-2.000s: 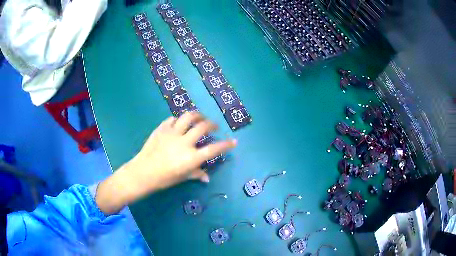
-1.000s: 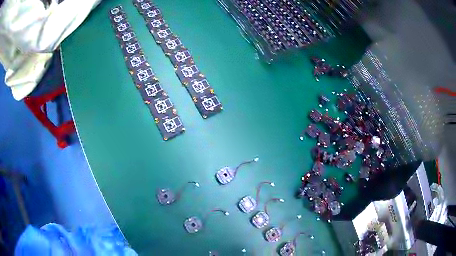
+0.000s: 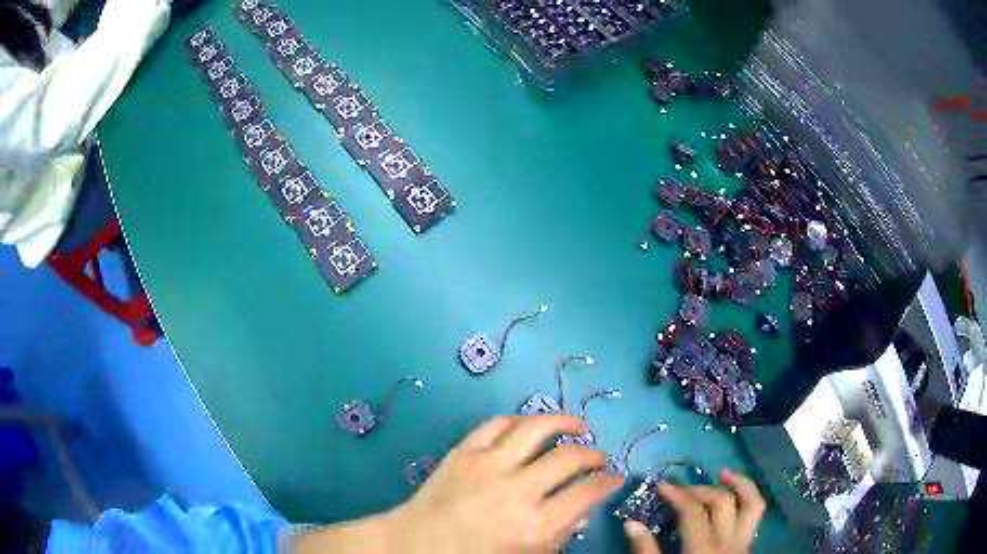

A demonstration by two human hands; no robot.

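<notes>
Wired modules lie on the bench, one (image 3: pixel 479 352) in the middle and one (image 3: pixel 355 418) further left, each with a thin lead. My left hand (image 3: pixel 509 482) is bare, palm down over other modules and partly hiding them; whether its fingers hold anything is hidden. My right hand (image 3: pixel 709 514), cut off by the bottom edge, has thumb and fingers around a small dark component-covered circuit board (image 3: pixel 645 502). Two long rows of dark square boards with white outlines, a left row (image 3: pixel 273 162) and a right row (image 3: pixel 349 106), lie further up the bench.
A loose pile of modules with reddish leads (image 3: pixel 747 260) lies at the right. Clear ribbed trays (image 3: pixel 833 141) stand behind it, and a filled blister tray (image 3: pixel 574 27) is at the top. A white screw feeder (image 3: pixel 893 406) is lower right. A person's cream sleeve (image 3: pixel 76 103) is upper left.
My left hand was over the board rows, then out of view, and is now over the modules. My right hand has come into view at a board. The view has shifted, moving the bench items up and left.
</notes>
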